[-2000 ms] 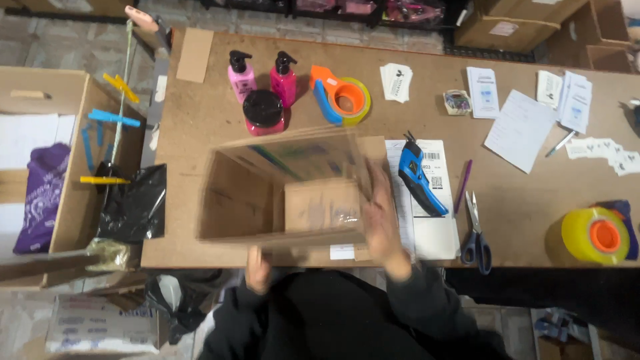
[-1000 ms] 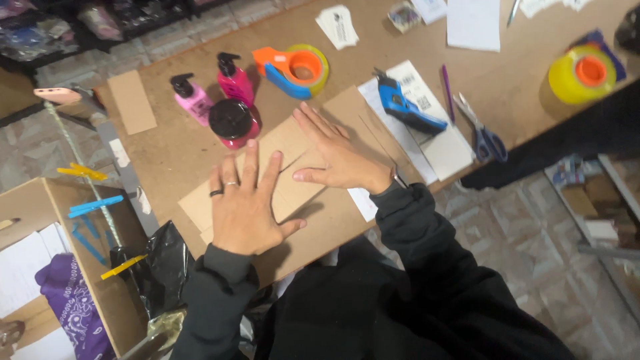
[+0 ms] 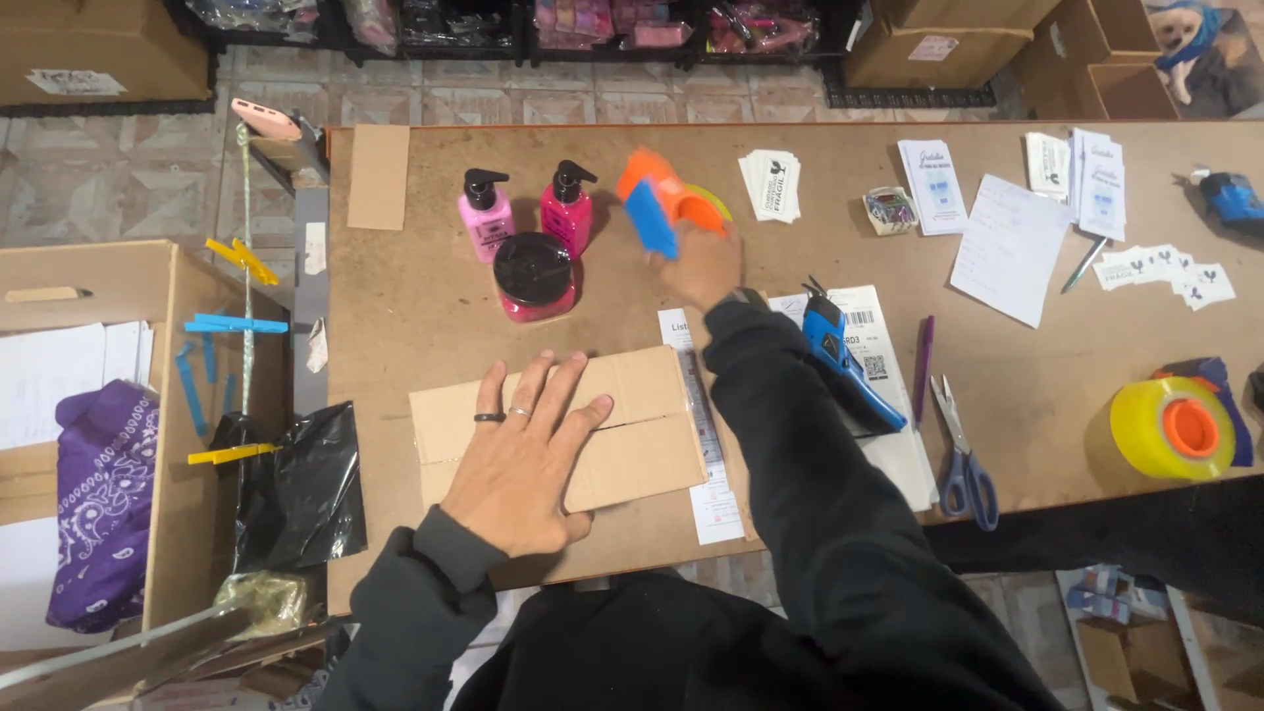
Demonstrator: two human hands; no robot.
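Note:
My left hand lies with spread fingers on the closed flaps of a cardboard box near the table's front edge. My right hand grips an orange and blue tape dispenser, whose yellow roll shows behind the fingers. Just left of it stand a pink pump bottle, a magenta pump bottle and a pink jar with a black lid. Under my right forearm, a printed paper strip lies beside the box. A blue cordless cutter rests on printed labels.
Scissors and a purple pen lie right of the labels. Farther right are a yellow tape roll, papers and stickers. A flat cardboard piece lies at the back left. An open box stands at the left.
The box stood open, tilted between my hands; its flaps are now closed. My right hand has left the flaps and taken hold of the tape dispenser. My left hand stays on the box.

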